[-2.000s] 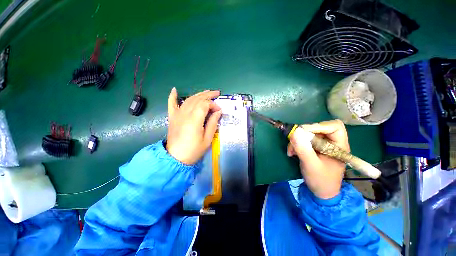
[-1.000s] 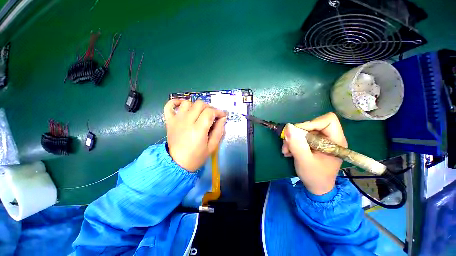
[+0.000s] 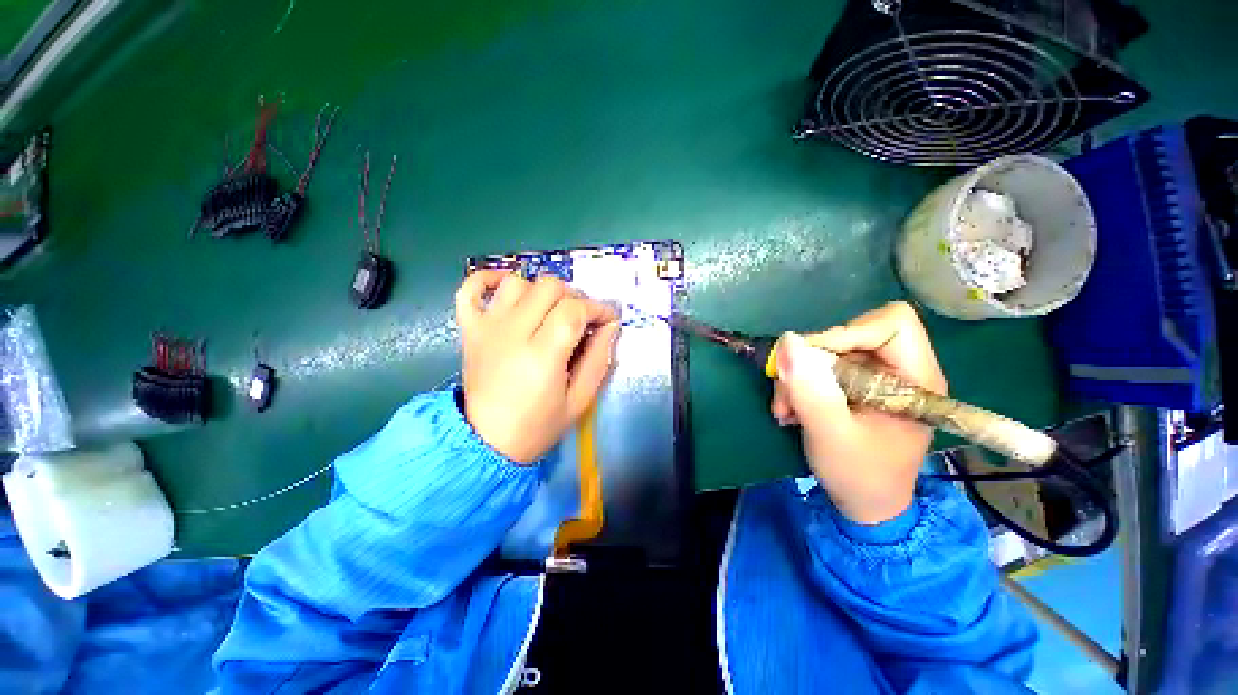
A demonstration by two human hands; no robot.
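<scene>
The tablet assembly (image 3: 638,462) lies silver back up at the bench's front edge. Its mainboard (image 3: 625,261) runs along the far short end, and an orange flex cable (image 3: 588,475) runs down the back. My left hand (image 3: 530,360) rests over the board's left part, thumb and fingertips pinched together; the solder wire (image 3: 278,498) runs behind my left sleeve, and what the fingertips pinch is too small to tell. My right hand (image 3: 862,407) holds the soldering iron (image 3: 889,391) like a pen, its dark tip at the tablet's right part, just below the board.
Black parts with red and black leads (image 3: 238,207) lie in clusters at left, with two single ones. A white roll (image 3: 92,516) and clear bag (image 3: 34,387) are at the left edge. A fume fan (image 3: 937,109), tip-cleaning pot (image 3: 923,258) and blue bin (image 3: 1134,272) stand at right.
Since two seconds ago, my left fingers have curled in and uncovered the board's left end. The iron's tip has moved slightly down and left. The view has shifted slightly.
</scene>
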